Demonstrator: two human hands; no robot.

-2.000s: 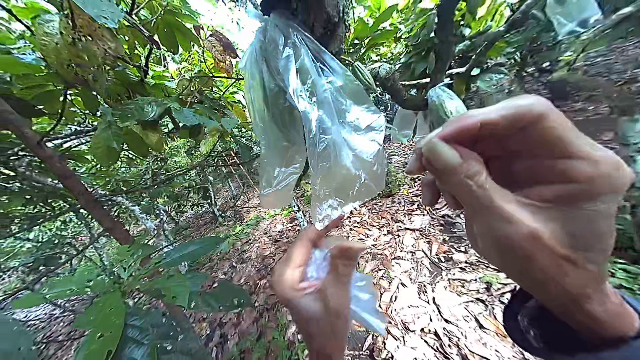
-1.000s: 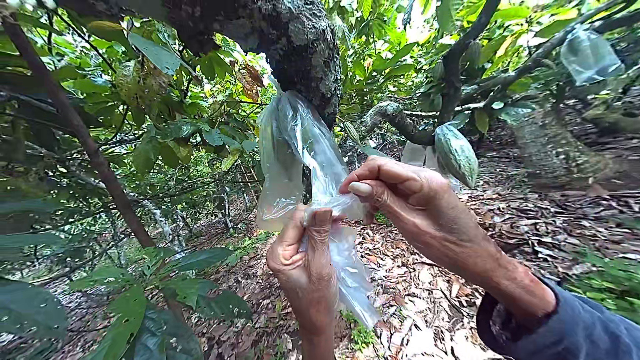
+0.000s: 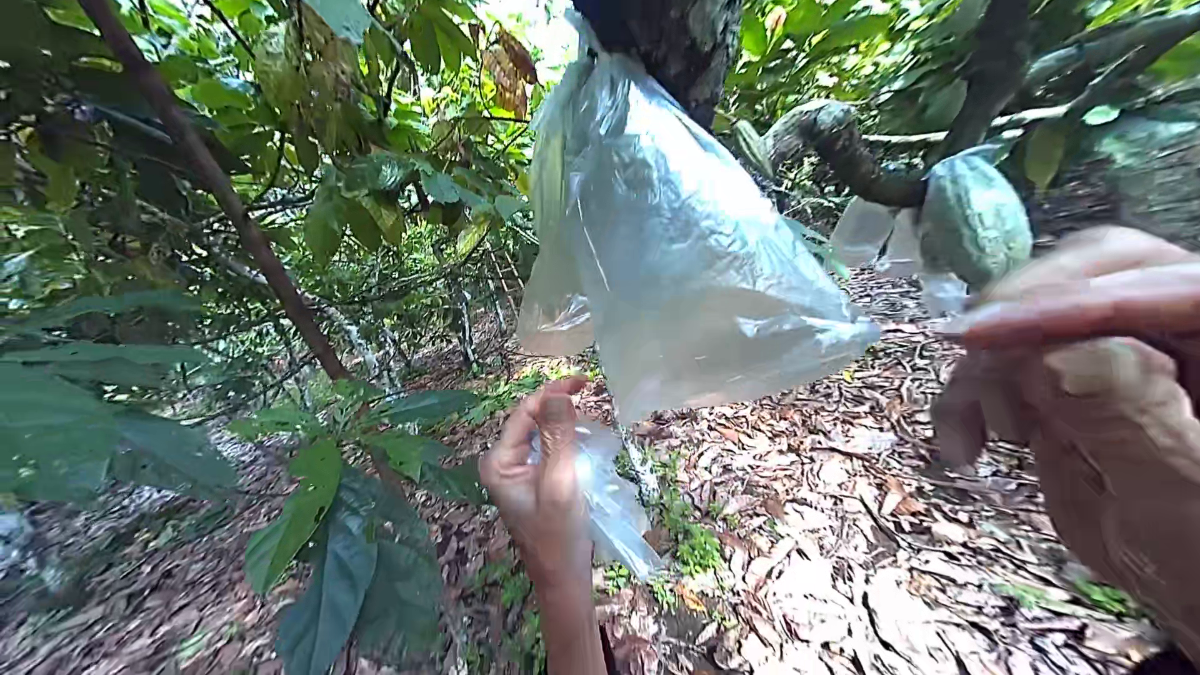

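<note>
My left hand point(image 3: 544, 450), low in the middle, is closed on a crumpled clear plastic bag point(image 3: 609, 497) that hangs down to the right of the fingers. Just above it a large clear plastic bag point(image 3: 694, 262) hangs from the trunk, its lower edge spread toward the right. A second bagged shape point(image 3: 558, 234), greenish inside, hangs behind its left side. My right hand point(image 3: 1078, 347) is at the right edge, blurred, with fingers bent; whether it holds anything cannot be told. Beside it, a green cacao pod point(image 3: 975, 220) hangs with plastic over its top.
A dark tree trunk point(image 3: 689, 47) stands at the top, with a curved branch point(image 3: 839, 150) to its right. More clear bags point(image 3: 867, 230) hang behind. A thin slanting stem point(image 3: 216, 178) and broad green leaves point(image 3: 328, 553) are at the left. Dry leaves point(image 3: 797, 525) cover the ground.
My right hand has moved away to the right from the bag and my left hand, where it was one second ago. The hanging bag's lower part has spread out wide.
</note>
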